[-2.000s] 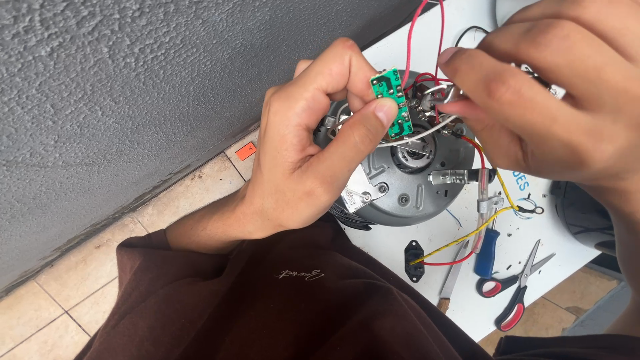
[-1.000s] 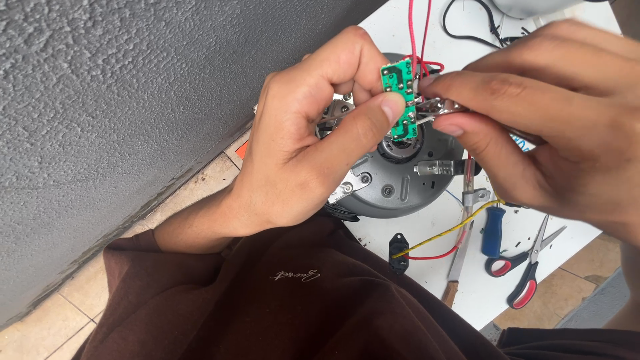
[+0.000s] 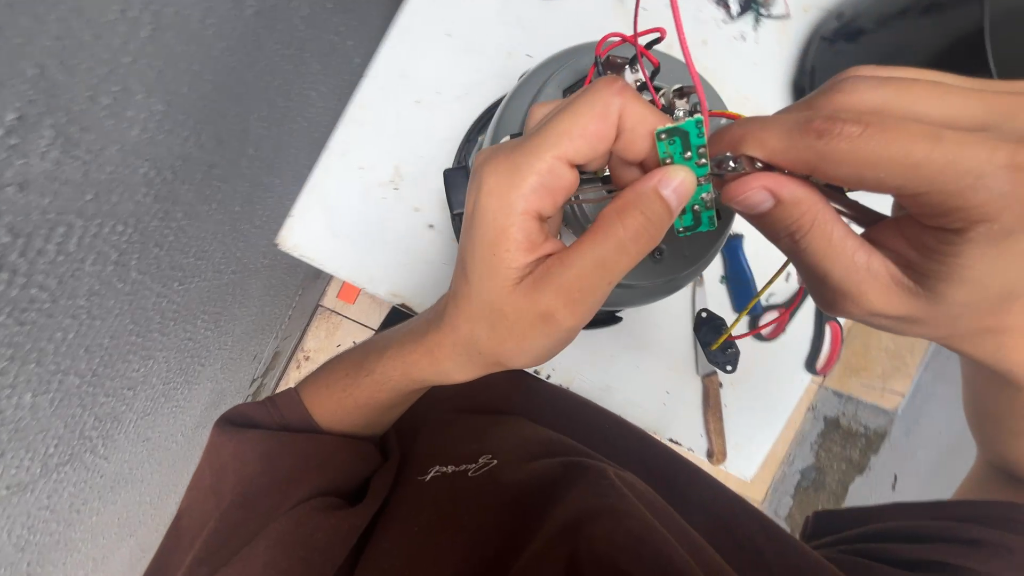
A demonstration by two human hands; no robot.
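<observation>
My left hand [image 3: 552, 232] pinches a small green circuit board [image 3: 686, 144] between thumb and fingers, its soldered face turned up. At the board's right edge, my right hand [image 3: 864, 192] grips a small shiny metal part [image 3: 732, 165] between thumb and forefinger; exactly what it is cannot be told. Red wires [image 3: 685, 44] run upward from near the board. Both hands are above a round grey appliance housing [image 3: 672, 276] with wiring and metal fittings on it. A black power inlet socket [image 3: 715, 340] with yellow and red wires lies below the right hand.
On the white tabletop [image 3: 376, 184] lie a knife with a wooden handle [image 3: 714, 416], a blue-handled tool [image 3: 740, 272] and scissors with red and black handles [image 3: 824, 344]. A dark container [image 3: 888, 48] stands at the upper right. A grey textured wall [image 3: 144, 200] borders the left.
The view has shifted. My left hand keeps hold of the green board throughout. My right hand, above the wires two seconds ago, has come down to the board's right edge.
</observation>
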